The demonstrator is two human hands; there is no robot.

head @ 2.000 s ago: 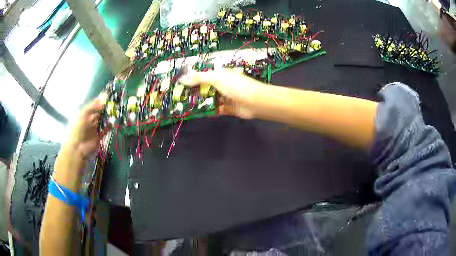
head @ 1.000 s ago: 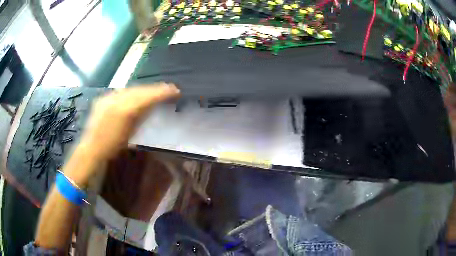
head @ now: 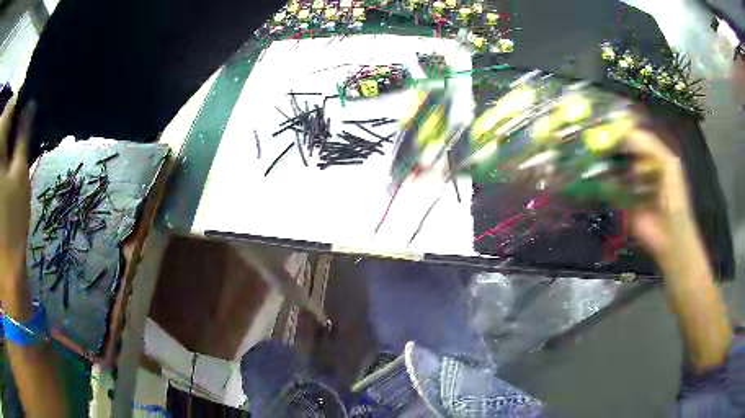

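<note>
My right hand (head: 658,192) grips the right end of a PCB panel (head: 555,139) with yellow-topped parts and hanging red and black leads. The panel is motion-blurred and held over the black mat and the right edge of the white sheet. My left hand (head: 15,163), partly cut off at the left edge, holds a large black sheet (head: 139,69) raised at the upper left. Loose black pieces (head: 327,139) lie piled on the white sheet (head: 245,196). A small board piece (head: 372,83) with yellow and red parts lies behind them.
A side tray (head: 139,175) at left holds more black pieces. Board panels (head: 327,15) lie along the back, another (head: 653,73) at back right. The black mat (head: 694,220) is at right. The bench's front edge (head: 376,253) runs above a denim-clad lap.
The black sheet has moved from the bench to the upper left with my left hand, uncovering the white sheet and black pieces. The panel in my right hand has come in from the right edge.
</note>
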